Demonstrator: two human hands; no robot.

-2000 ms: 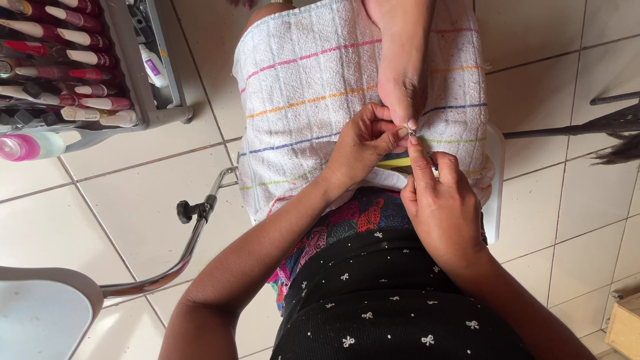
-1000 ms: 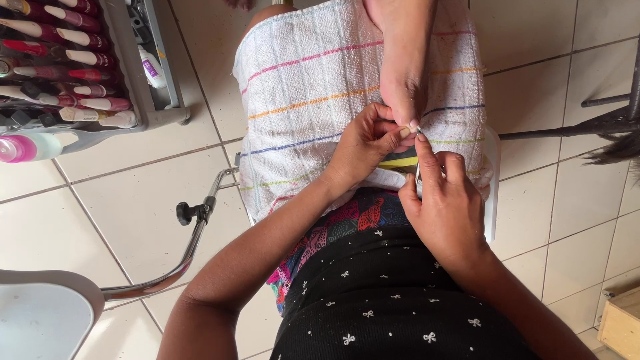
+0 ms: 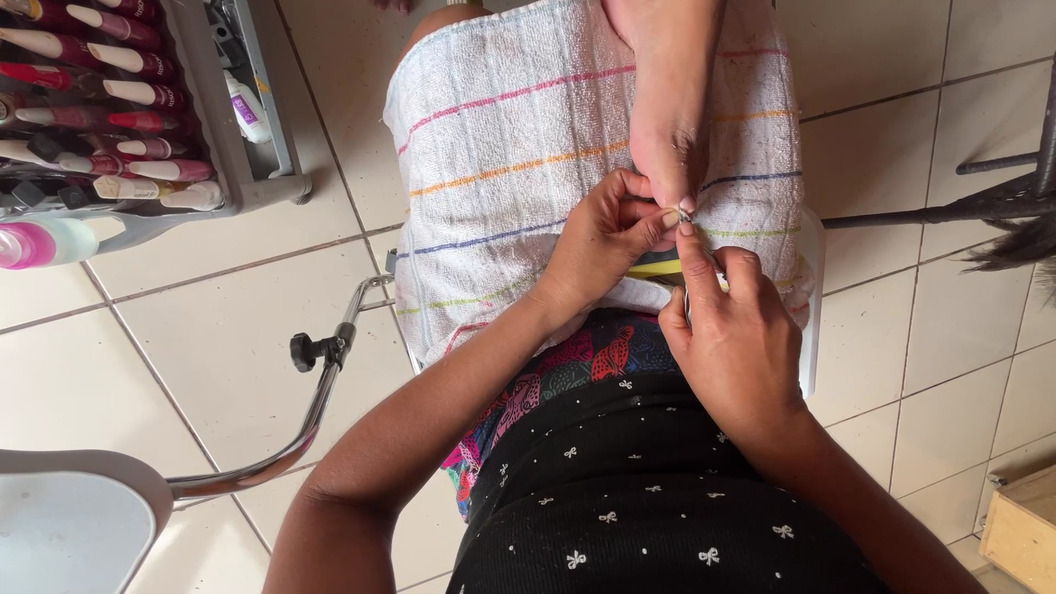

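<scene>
Another person's bare foot (image 3: 670, 140) rests on a white striped towel (image 3: 511, 124) spread over my lap. My left hand (image 3: 606, 235) holds the foot's big toe, its thumb and fingers close around the tip. My right hand (image 3: 730, 318) is closed on a slim metal tool (image 3: 720, 268), probably a cuticle nipper, mostly hidden by my fingers. The tool's tip meets the toenail, with my right index finger stretched along it. Under my hands a yellow-green item (image 3: 657, 268) lies by a fold of the towel.
At upper left a grey trolley (image 3: 239, 157) carries many nail polish bottles (image 3: 140, 91), a small white bottle (image 3: 247, 107) and a pink-and-clear bottle (image 3: 49, 242). A chrome bar (image 3: 309, 429) joins a grey-rimmed pad (image 3: 74, 520) at left. Black metal legs (image 3: 932, 214) stand at right; a wooden box (image 3: 1023, 528) is lower right.
My right index finger and the tool have shifted slightly at the toe. My left hand keeps its hold on the toe.
</scene>
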